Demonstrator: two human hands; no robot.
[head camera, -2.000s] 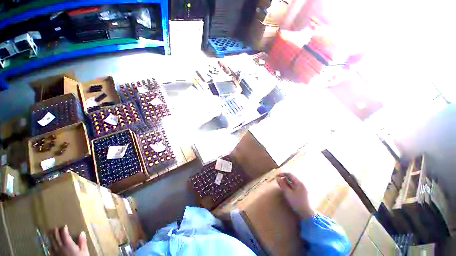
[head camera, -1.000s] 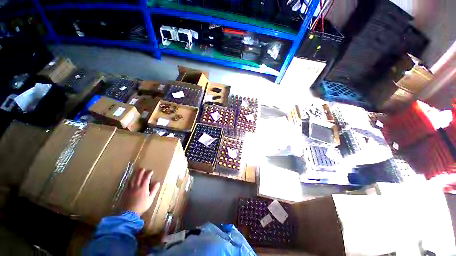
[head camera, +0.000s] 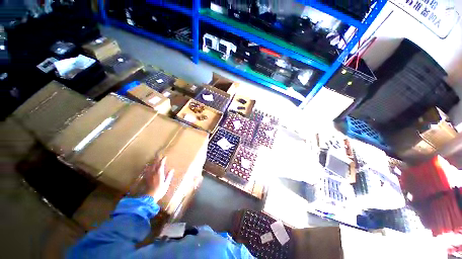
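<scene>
A large closed brown carton (head camera: 121, 139) stands at the left, with shiny clear tape across its top. My left hand (head camera: 160, 181) lies with its fingers spread on the near right part of that carton's top, holding nothing. My right hand is not in the picture. An open carton (head camera: 318, 242) with its flap out is cut off by the bottom edge. A tray of small dark round parts (head camera: 258, 233) with two white paper slips lies beside that flap.
Component trays (head camera: 242, 161) and a shallow open carton of copper-brown pieces (head camera: 198, 115) lie beyond the large carton. A dark opening (head camera: 61, 187) is at its near left. Blue shelving (head camera: 196, 30) runs behind. Red stacked material (head camera: 430, 192) is at the right, in glare.
The view has turned left and the large carton shows more fully. My left hand stays on the carton. My right hand, on the open carton two seconds ago, is out of the picture.
</scene>
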